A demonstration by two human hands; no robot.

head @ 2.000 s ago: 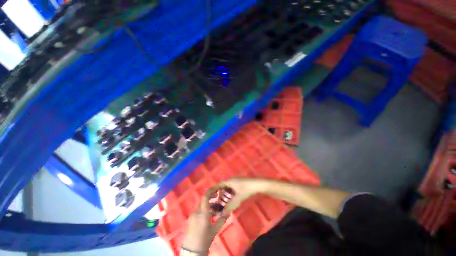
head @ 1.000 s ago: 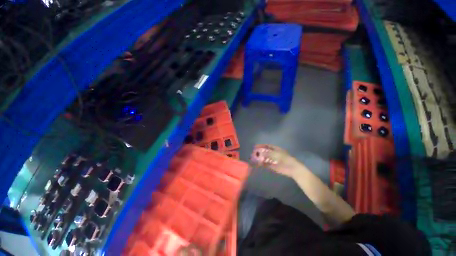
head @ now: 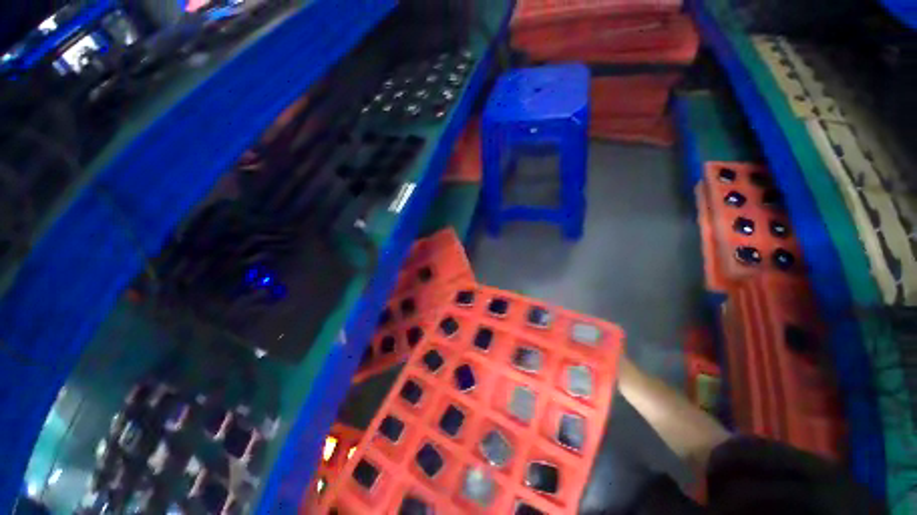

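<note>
A large orange-red pocket tray (head: 513, 377) lies tilted across the lower middle. Its pockets hold many small square watch units (head: 569, 431), mostly dark, some silver-grey. My right forearm comes in from the lower right, and my right hand (head: 630, 376) meets the tray's right edge. Its fingers are hidden behind the tray, so its grip cannot be seen. My left hand is not in view. The tray's bottom end is cut off by the picture's edge.
A partly filled tray (head: 450, 264) lies behind, beside the left rack beam (head: 337, 352). Units stand on the left green shelf (head: 302, 387). A blue stool (head: 536, 96) stands ahead on the grey floor. Orange trays (head: 769, 332) are stacked at the right rack.
The empty tray in front is no longer seen; a tray with units in its pockets is there. My right hand has moved from above the floor to this tray's edge. My left hand has left view.
</note>
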